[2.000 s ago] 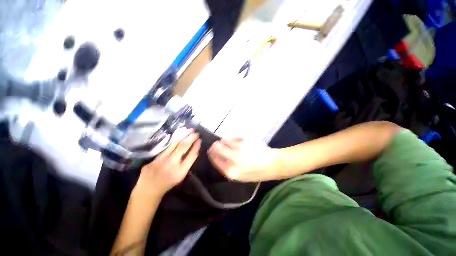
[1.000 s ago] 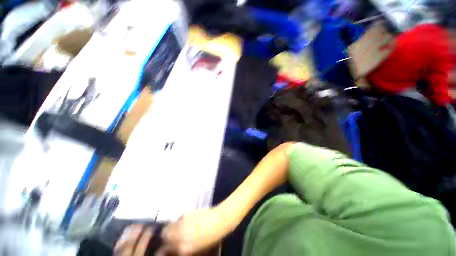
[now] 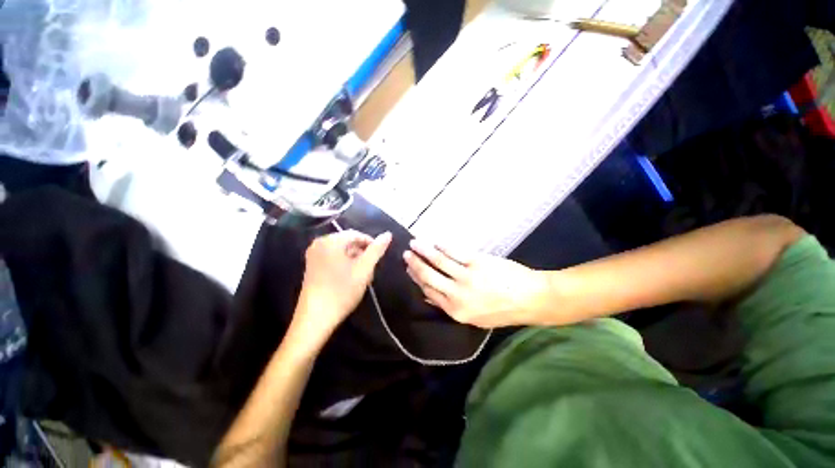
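Observation:
A dark garment [image 3: 403, 320] lies over the table's near end and the lap, with a thin pale edge [image 3: 430, 362] curving along it. My left hand [image 3: 341, 270] is on the cloth just below the needle area, thumb and fingertips gripping it. My right hand [image 3: 471, 285] lies beside it, fingers bent onto the same cloth. The cloth passes up to the presser foot area [image 3: 331, 203] under the white sewing machine head [image 3: 302, 55]. The needle itself cannot be made out.
Black-tipped snips [image 3: 488, 104] with an orange-yellow part lie on the white table [image 3: 540, 164]. A tan-handled tool with a brown block [image 3: 652, 32] lies farther up. Clear plastic [image 3: 46, 82] is at the upper left. A blue edge [image 3: 653, 178] shows right of the table.
The view swung away to the right and has come back to the machine. Both hands, only one of them clear a second ago, are in view together on the cloth below the needle area.

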